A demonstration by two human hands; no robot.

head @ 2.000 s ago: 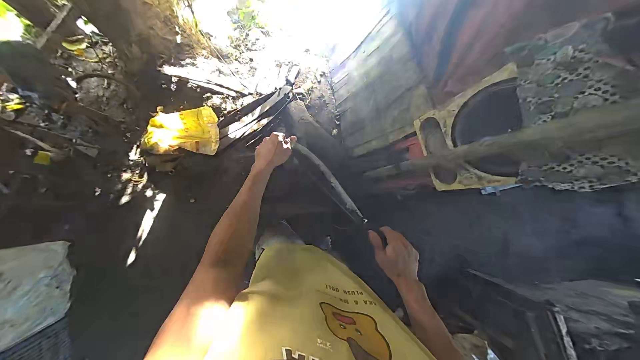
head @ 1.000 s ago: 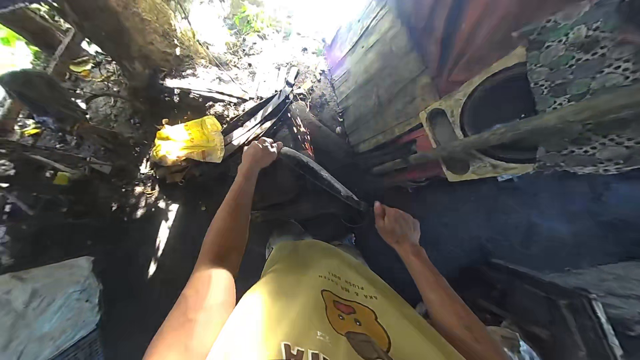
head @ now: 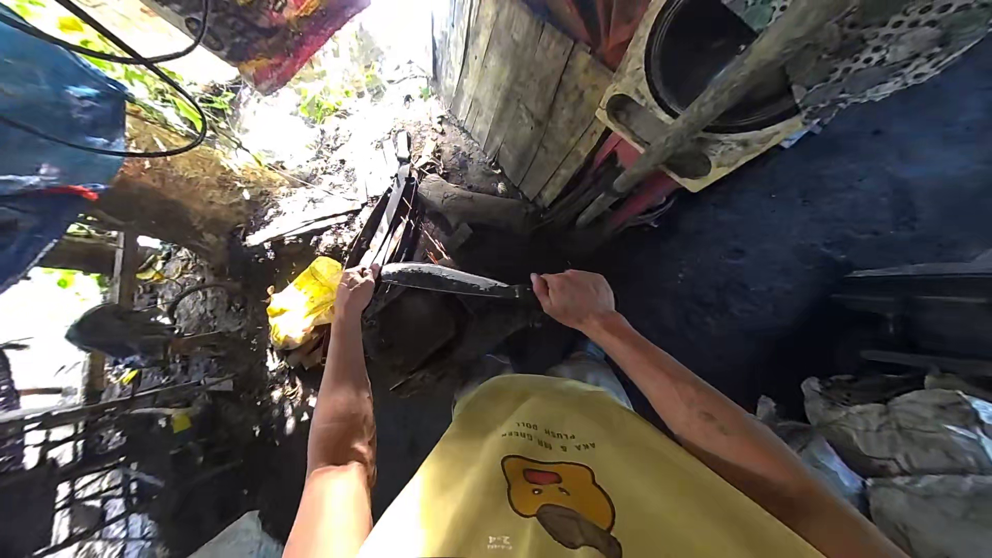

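A machete with a broad, dark blade lies roughly level across the middle of the head view. My right hand is closed around its handle at the right end. Near the blade's far left end is my left hand, its fingers curled; it lies against the lower ends of long thin strips of wood, and whether it grips them or the blade tip cannot be told. A yellow plastic bag lies just left of that hand. Below the blade the ground is in deep shadow.
A log lies beyond the blade. Wooden planks form a wall at the upper right, beside a pale frame with a round dark opening and a slanting pole. Sacks are at the lower right, a blue tarp at the upper left.
The machete has turned from a steep slant to nearly level, its handle end raised with my right hand. The view has shifted, bringing the blue tarp and black cable into sight.
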